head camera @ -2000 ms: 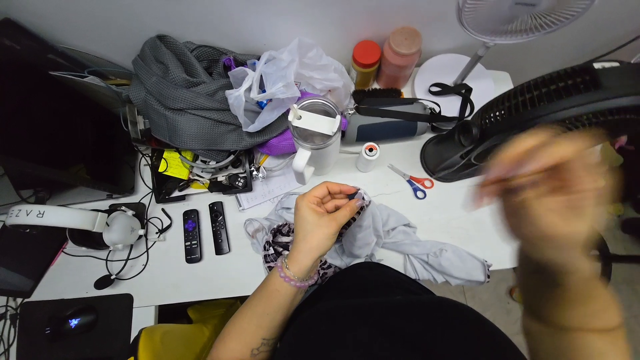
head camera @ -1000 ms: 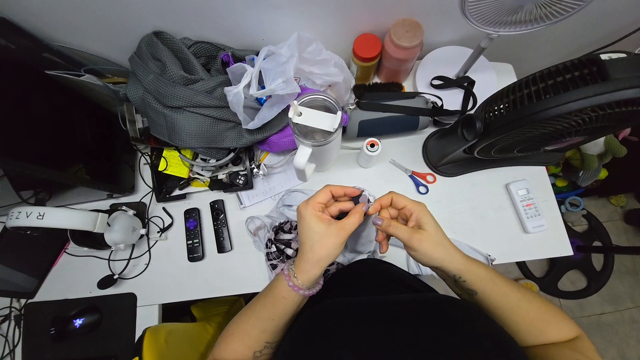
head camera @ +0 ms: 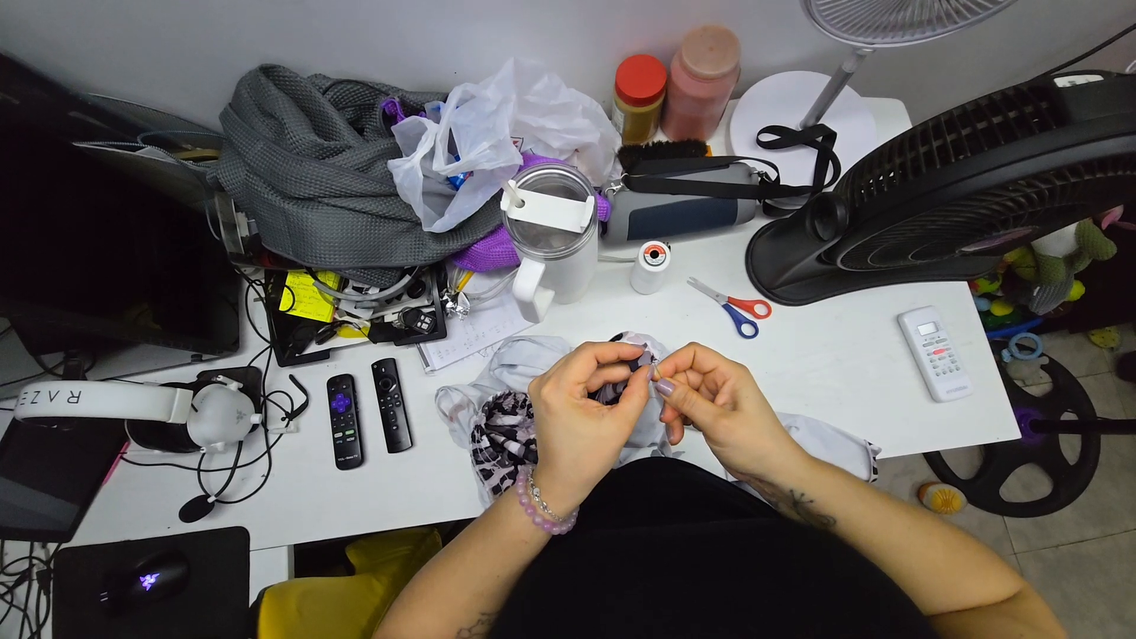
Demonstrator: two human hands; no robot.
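Observation:
A light grey garment with a dark patterned part lies bunched at the desk's front edge. My left hand pinches a dark, patterned fold of it between thumb and fingers. Close against those fingertips, my right hand has its thumb and forefinger pressed together at the fold; whatever small thing they may hold is too small to tell. Beyond my hands a spool of white thread stands upright. Scissors with one red and one blue handle lie to its right, blades slightly apart.
A lidded white tumbler stands left of the spool. Two remotes and a headset lie at the left. A black fan and a white remote control occupy the right. Behind are a grey cloth, plastic bag and jars.
Two seconds ago my right hand was raised and blurred at the far right. It came down to the fold beside my left hand, where both have stayed since one second ago.

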